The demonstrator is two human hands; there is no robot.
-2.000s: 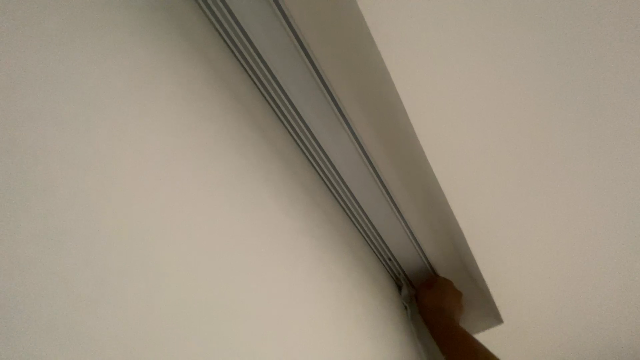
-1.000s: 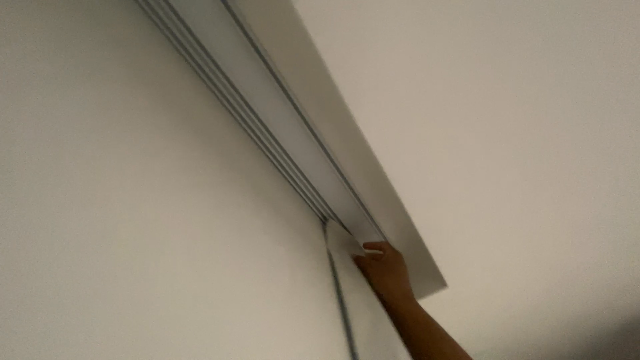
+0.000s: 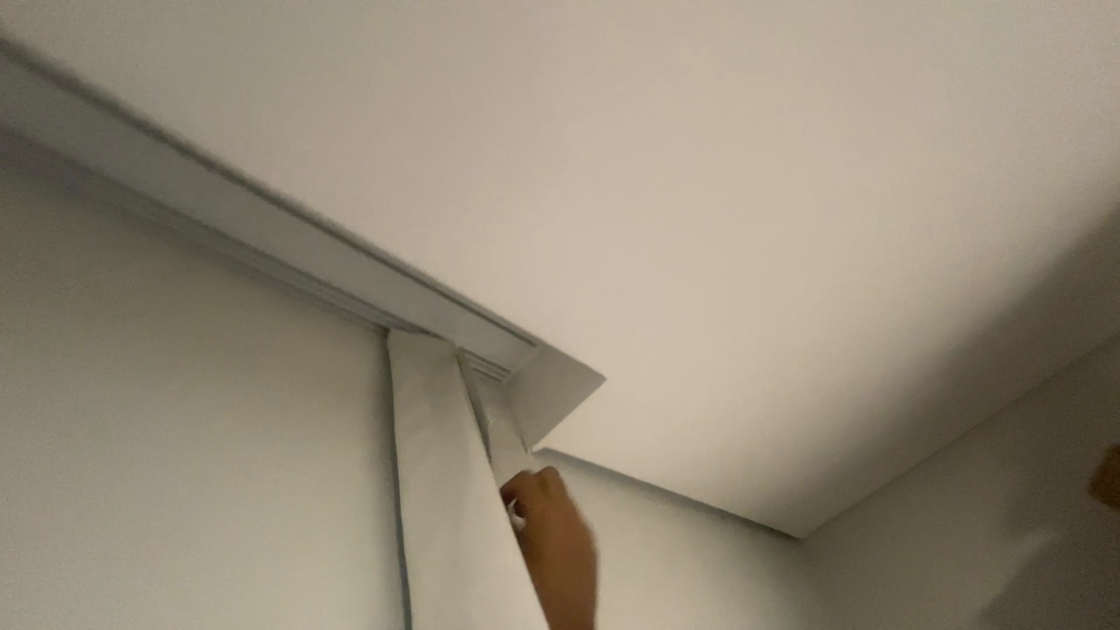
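A pale curtain-like panel hangs from the recessed ceiling track, near the track's far end. Beside the panel's right edge and below the recess corner is my right hand, its fingers curled and slightly blurred. A small white thing shows between the fingers; whether it is part of the panel I cannot tell. The panel hides some of the hand and forearm. My left hand is out of view.
The recess ends in a corner in the flat white ceiling. Plain walls stand at the left and right. A blurred brownish object shows at the right edge.
My right hand has come down from the track to a place below it, beside the panel. More of the hanging panel shows. The view has swung toward the room's corner.
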